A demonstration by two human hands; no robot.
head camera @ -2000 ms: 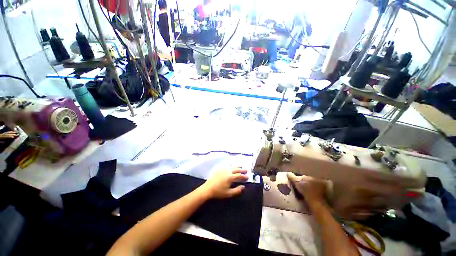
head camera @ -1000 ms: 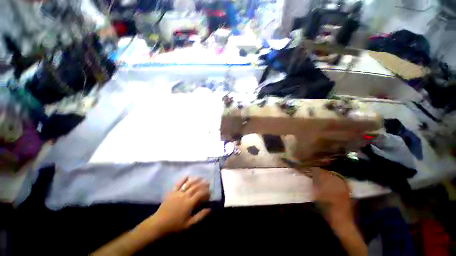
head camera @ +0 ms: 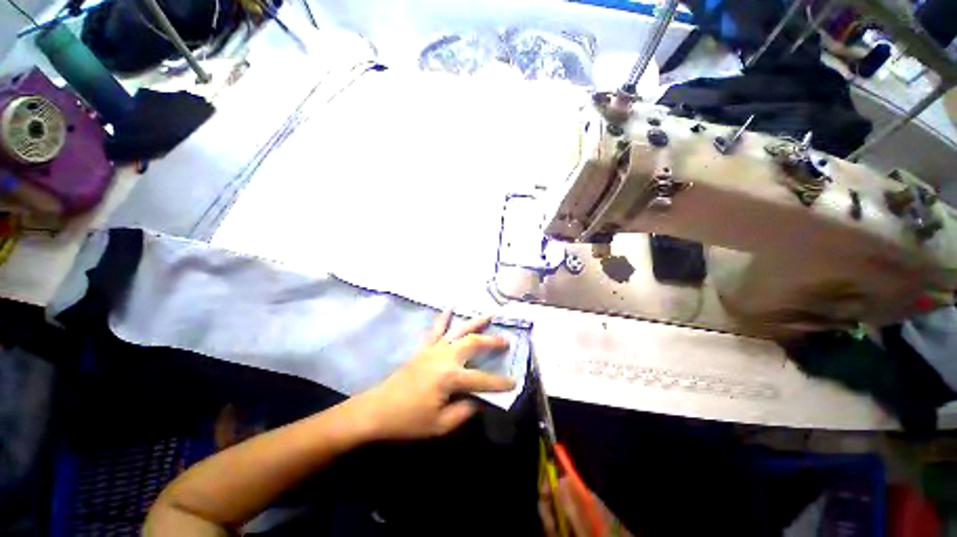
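A long pale grey-blue facing piece (head camera: 273, 315) with dark cloth at its left end lies along the table's front edge. My left hand (head camera: 436, 380) rests with spread fingers on its right end, near the dark-edged corner. My right hand (head camera: 572, 512), partly cut off by the bottom edge, holds scissors with red and yellow handles (head camera: 564, 472). The blades point up at the right edge of the piece. Whether they are cutting cloth cannot be told.
The cream sewing machine (head camera: 756, 199) stands at right, with a small dark piece (head camera: 678, 258) on its bed. Dark cloth (head camera: 777, 94) lies behind it. A purple machine (head camera: 50, 142) and green bottle (head camera: 84, 73) are at left. A blue crate (head camera: 126, 472) is below the table.
The view has tilted down. My left hand has moved to the right end of the grey piece. My right hand has come from beside the machine to the table's front edge, now with the scissors.
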